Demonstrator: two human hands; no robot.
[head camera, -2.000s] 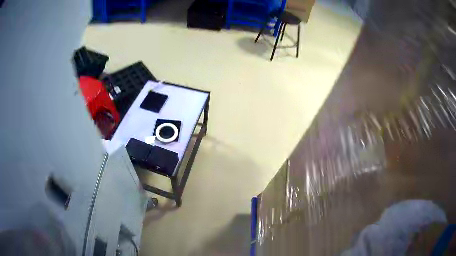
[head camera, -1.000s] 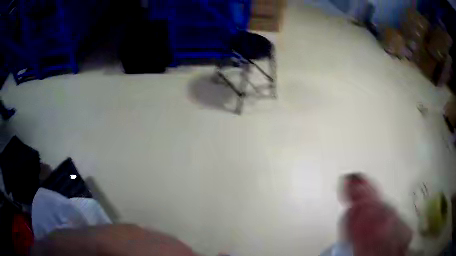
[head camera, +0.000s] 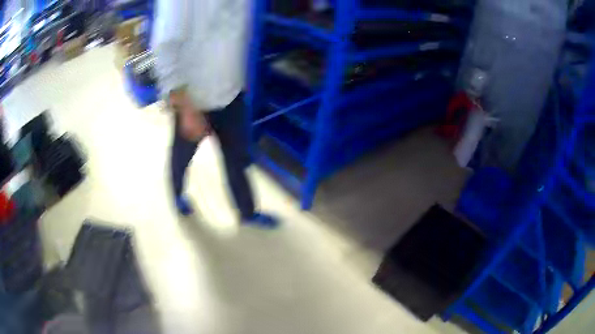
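Observation:
Neither of my hands shows in the picture. Nearest in front of me on the pale floor (head camera: 313, 280) are a black box or stack of trays (head camera: 434, 261) at the lower right and a dark grey, blurred stack-like object (head camera: 104, 261) at the lower left. What either one holds cannot be told.
Another person in a white top (head camera: 202, 52), dark trousers and blue shoes stands ahead, left of a blue rack (head camera: 320, 117). More blue racking (head camera: 535, 248) stands at the right. A blue round object (head camera: 486, 196) is behind the black box. Black containers (head camera: 59, 163) are at the left.
The view has swung away from the stool and open floor. The other person and nearer racks have come into view. My forearm and the blurred reddish hand-like shape at the bottom are gone.

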